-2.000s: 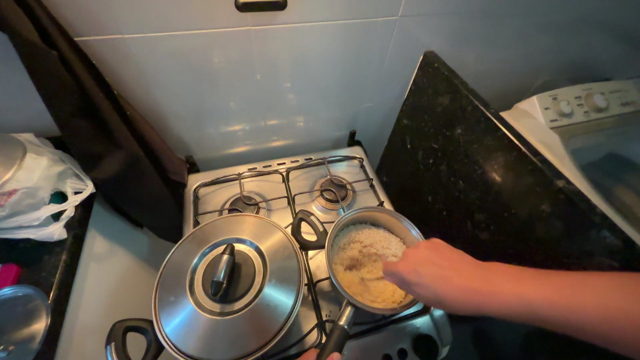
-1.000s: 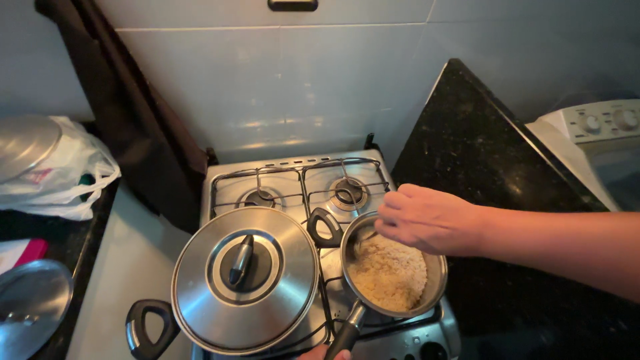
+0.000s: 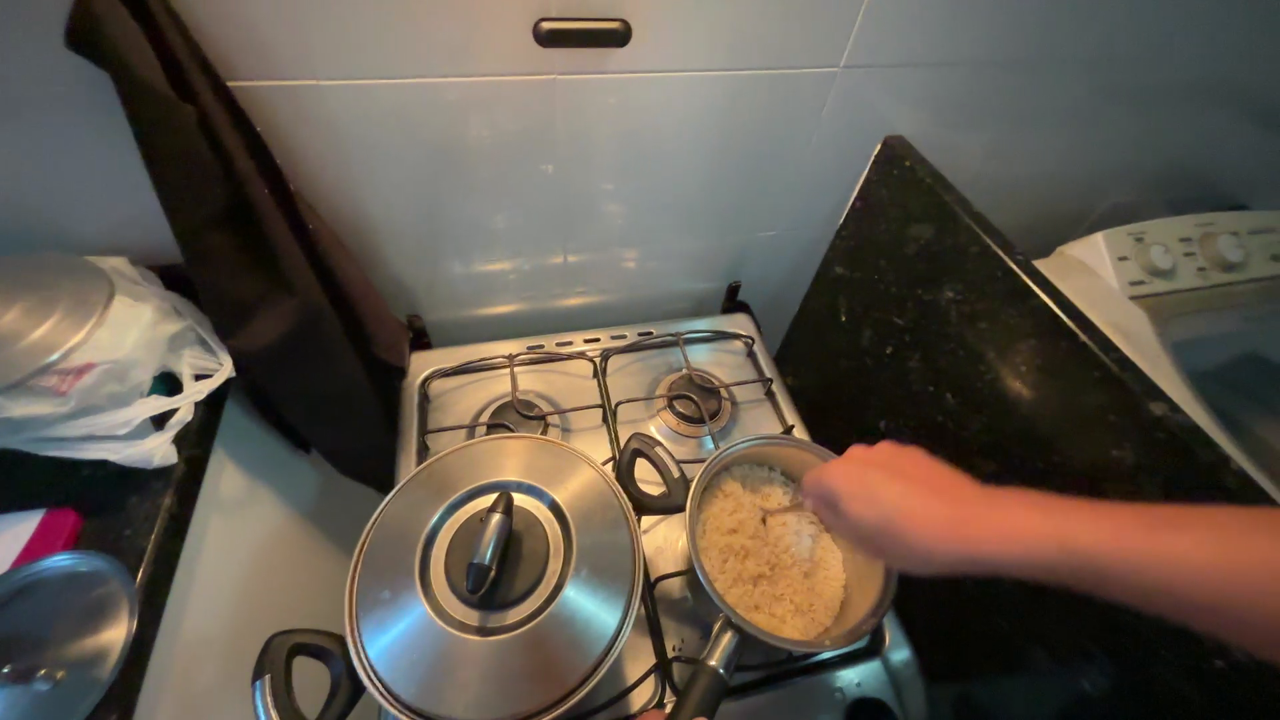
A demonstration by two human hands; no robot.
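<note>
A steel saucepan (image 3: 870, 600) holding cooked rice (image 3: 765, 560) stands on the right side of the gas stove (image 3: 590, 350). Over its right rim is my right hand (image 3: 890, 505), closed around a utensil that is mostly hidden; only its end, perhaps a spoon or fork, shows in the rice. At the bottom edge, a small part of my left hand (image 3: 655, 714) shows by the saucepan's black handle (image 3: 703, 685), which it seems to hold. Left of the saucepan sits a large lidded steel pot (image 3: 400, 560) with black side handles.
A black stone slab (image 3: 960, 330) rises right of the stove, with a white washing machine (image 3: 1110, 260) beyond. Dark cloth (image 3: 270, 270) hangs at the left. A white plastic bag (image 3: 110, 400) and a round metal lid (image 3: 65, 630) lie on the left counter.
My right hand has been moving about over the saucepan, and the rice lies differently in it. My left hand stays by the handle. The view has shifted somewhat.
</note>
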